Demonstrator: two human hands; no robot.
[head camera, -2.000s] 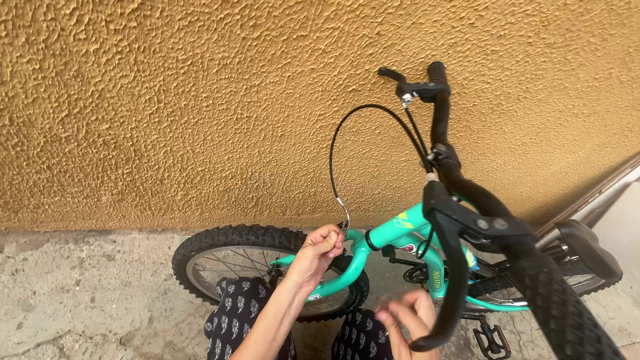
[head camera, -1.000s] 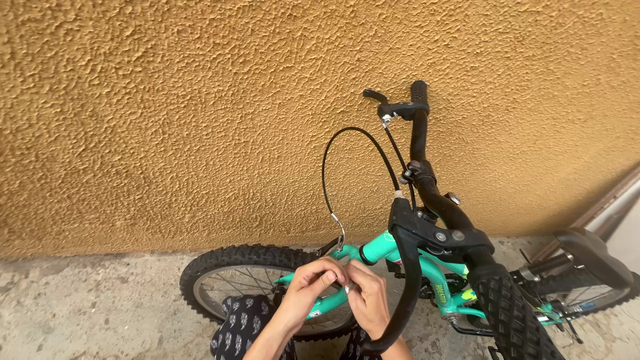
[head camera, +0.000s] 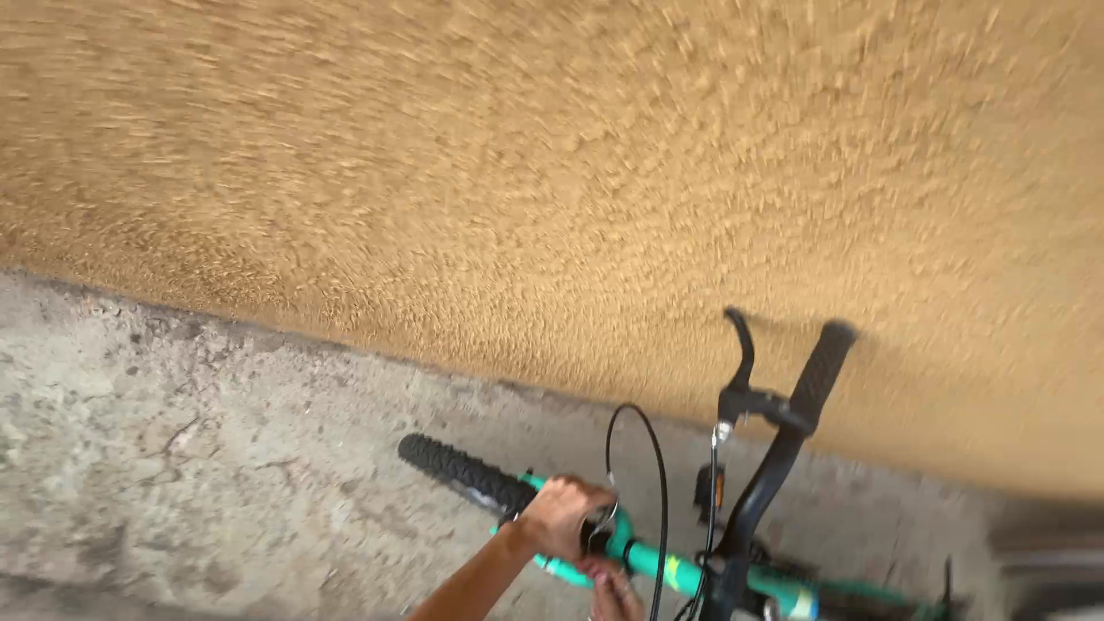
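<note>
My left hand is curled at the top of the teal front fork of a bicycle, by the metal end of the front brake cable. Just below it, near the frame's bottom edge, my right hand has its fingers bunched close to the left one. Whatever lies between the fingers is hidden or blurred. The black brake cable loops up from beside the left hand. To the right stands the black handlebar with its grip and brake lever. The knobby front tyre points left.
A rough tan stucco wall runs behind the bicycle. Cracked concrete ground lies at the left and beneath the wheel. A black pedal with an orange reflector shows behind the handlebar. A blurred dark object is at the lower right.
The view has swung strongly, with the bicycle now lower and turned. My right hand came from apart to beside the left one at the fork, and both remain close together there.
</note>
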